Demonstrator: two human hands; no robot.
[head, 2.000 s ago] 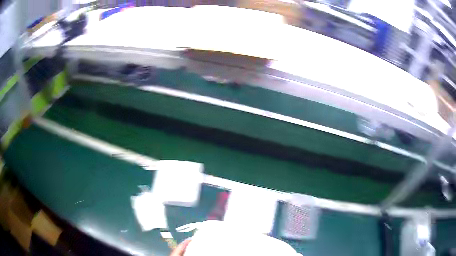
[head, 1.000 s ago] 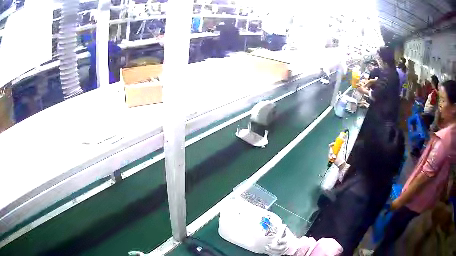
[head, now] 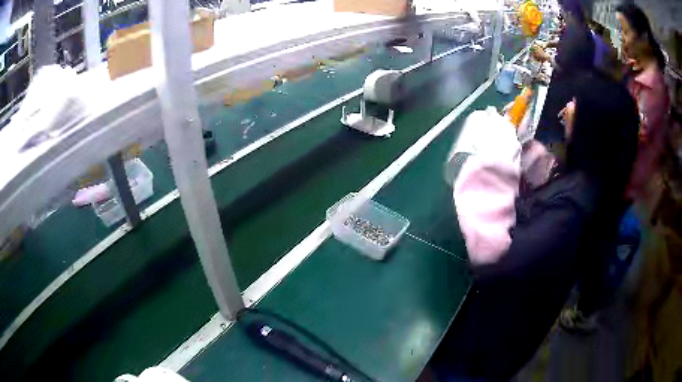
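Observation:
Neither of my hands is in view. A black electric screwdriver (head: 299,351) with a black cable lies on the green bench at the bottom centre. A clear plastic screw bin (head: 370,233) full of small screws sits beyond it, beside the conveyor rail. Part of a white object (head: 153,374) is cut off by the bottom edge at left; what it is cannot be told.
At right, a neighbouring worker in dark clothing with pink sleeves (head: 486,205) holds a white housing (head: 486,134). White parts (head: 368,125) stand on the green conveyor. A white post (head: 191,164) rises at left. More people stand farther right.
The view has shifted. The white housing that was at the bottom beside the screw bin is now up at the right in the neighbour's arms. The screw bin and screwdriver show more fully.

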